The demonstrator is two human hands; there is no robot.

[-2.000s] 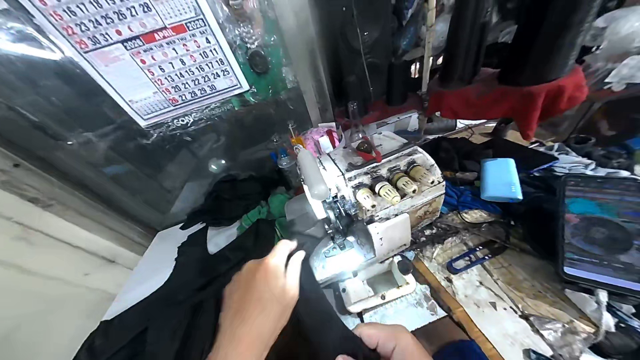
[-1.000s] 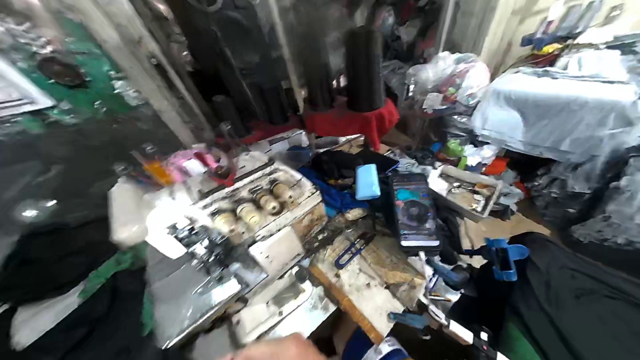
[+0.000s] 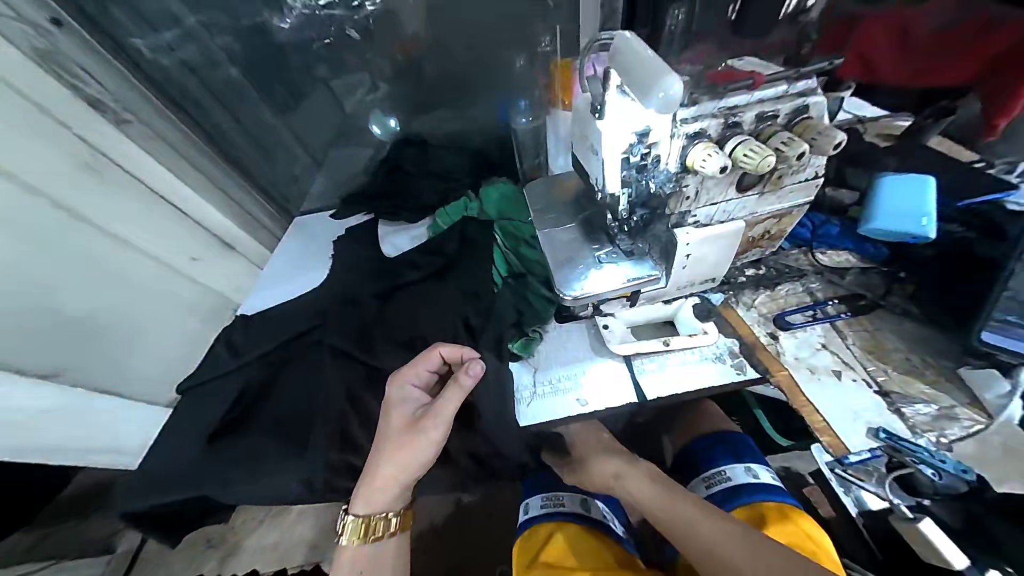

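My left hand (image 3: pixel 424 408), a gold-coloured watch on its wrist, is raised over black fabric (image 3: pixel 400 320) with thumb and fingertips together; whether something thin is between them cannot be seen. Below the table's front edge, my right hand (image 3: pixel 588 456) reaches down by my lap, fingers hidden in shadow beside dark cloth. An overlock sewing machine (image 3: pixel 640 176), its lamp lit, stands ahead of both hands. Its metal cloth plate (image 3: pixel 592 248) has no fabric on it. Green cloth (image 3: pixel 512 240) lies between the black fabric and the machine.
Blue-handled thread snips (image 3: pixel 824 312) lie right of the machine, near a light blue box-like item (image 3: pixel 898 208). A phone (image 3: pixel 1004 312) stands at the right edge. Clips and small tools (image 3: pixel 920 464) sit at lower right. A glass pane and white frame (image 3: pixel 120 224) border the left.
The black fabric my hands held at the machine two seconds ago now lies to its left. My right hand has gone down below the table edge. The view swung right, then back.
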